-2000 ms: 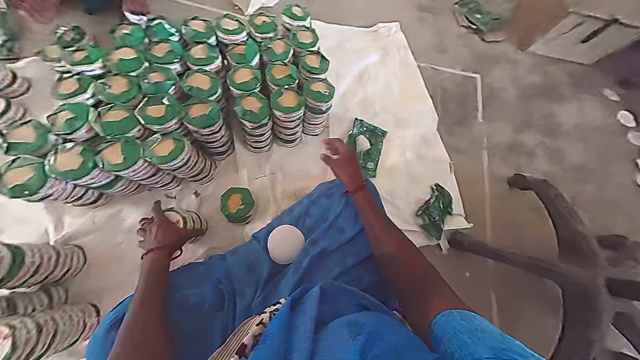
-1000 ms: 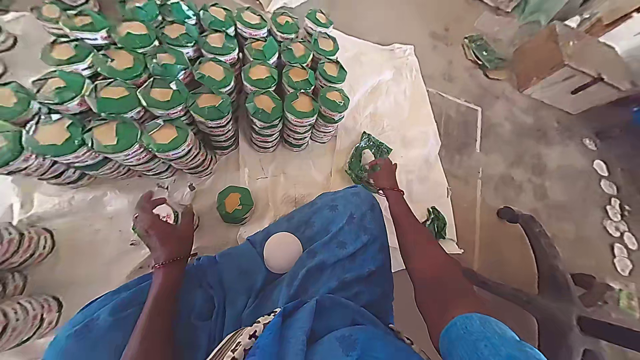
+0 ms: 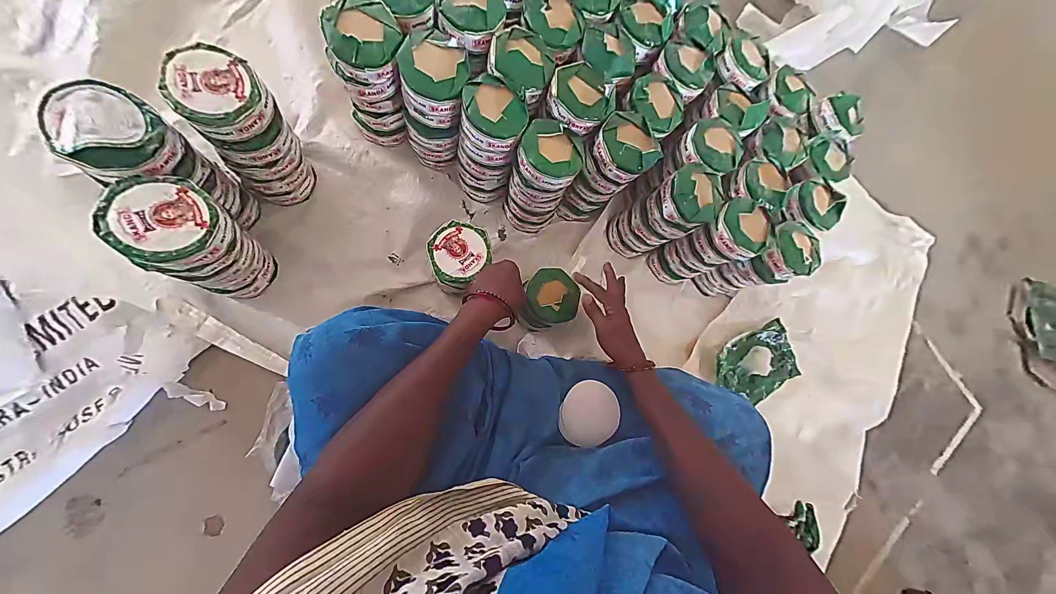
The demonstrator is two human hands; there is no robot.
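A stack of round packs with a green-wrapped top [image 3: 552,297] stands between my hands, just before my knees. My left hand [image 3: 497,289] is closed against its left side; whether it grips anything there cannot be told. My right hand [image 3: 610,318] is spread beside the stack's right side, fingers apart and holding nothing. Just left of my left hand stands another short stack with a white printed top [image 3: 460,254]. A white round disc [image 3: 590,413] lies on the blue cloth over my lap.
Many tall green-topped stacks [image 3: 551,157] stand ahead on a white sheet [image 3: 887,247]. Several stacks with white printed tops [image 3: 157,216] stand at the left. A green plastic wrapper [image 3: 759,360] lies to the right, and another green scrap [image 3: 803,525] lies nearer.
My right hand has left the green wrapper and come to the green-topped stack. My left hand has moved right, between the two short stacks. The view has shifted clearly.
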